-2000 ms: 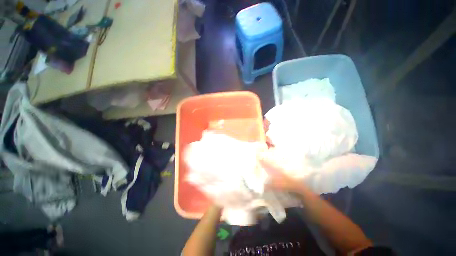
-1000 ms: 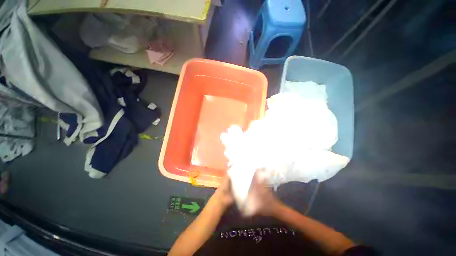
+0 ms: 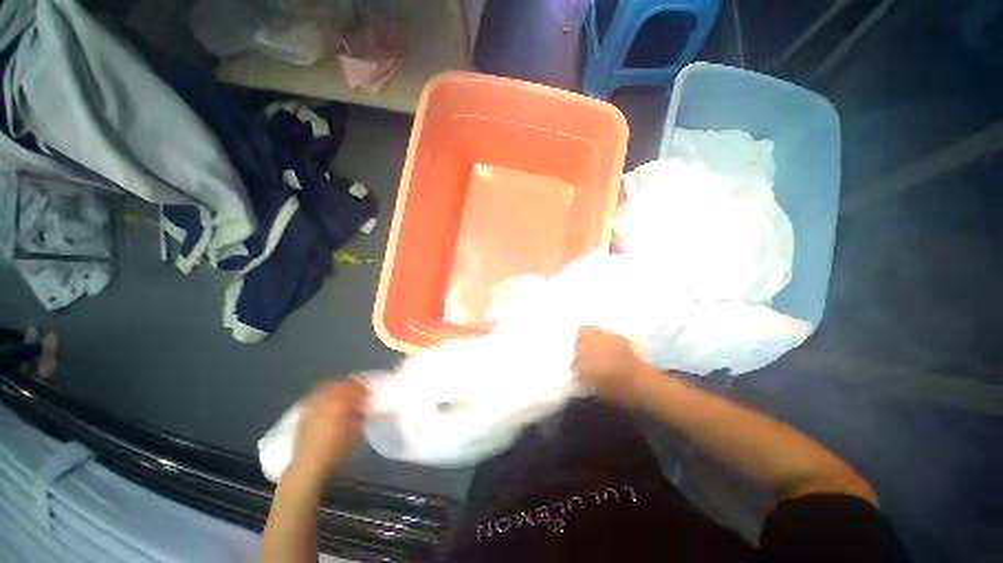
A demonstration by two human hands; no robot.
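A long stretch of overexposed white cloth runs from my left hand across the front edge of the orange tub toward the blue tub. My left hand grips the cloth near its left end, in front of the orange tub. My right hand holds it further right, near the gap between the tubs. More white cloth fills and hangs over the front of the blue tub. The bare bottom of the orange tub shows. Glare hides the folds and my right fingertips.
A blue stool stands behind the tubs. A navy-and-white cloth pile and grey-white cloth lie at left. A rack with dark shiny bars and white strips crosses the lower left. Part of another person's hand shows at the left edge.
My left hand has moved left with the cloth, and my hands are now far apart with the cloth stretched between them. The view has shifted, showing more of the rack.
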